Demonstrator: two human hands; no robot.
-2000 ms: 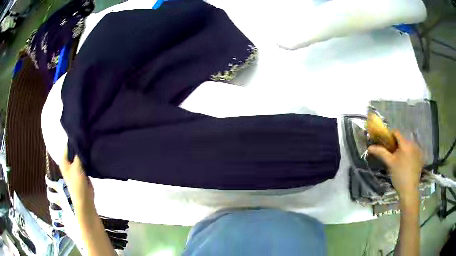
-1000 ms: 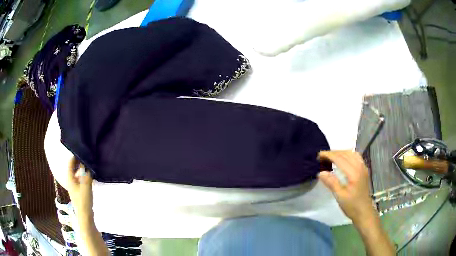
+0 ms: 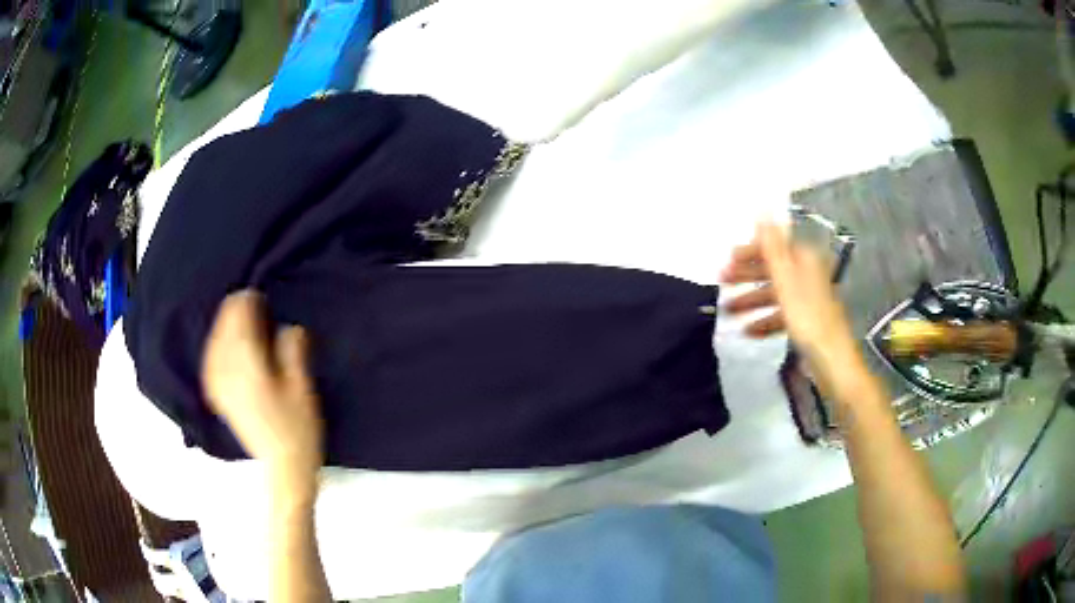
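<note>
A dark navy-purple garment (image 3: 283, 177) lies on the white padded table cover (image 3: 660, 177). Its sleeve (image 3: 531, 365) lies flat toward the right, the end just short of the iron rest. Cream-gold embroidery (image 3: 472, 203) edges an upper part. My left hand (image 3: 259, 377) is over the garment's left part, fingers spread, slightly blurred; whether it grips cloth is hidden. My right hand (image 3: 784, 283) is open, fingers apart, beyond the sleeve end and holding nothing. The steam iron (image 3: 955, 342), with a wooden handle, rests on the grey iron rest (image 3: 908, 224).
A white padded form (image 3: 519, 59) lies at the far side, beside a bright blue beam (image 3: 318, 59). A dark embroidered pile (image 3: 88, 230) hangs at far left above a brown ribbed surface (image 3: 65, 412). A cable (image 3: 1020, 454) hangs at right.
My right hand first let go of the iron, then held the sleeve end, and now is off it to the right. My left hand has moved inward from the garment's left edge.
</note>
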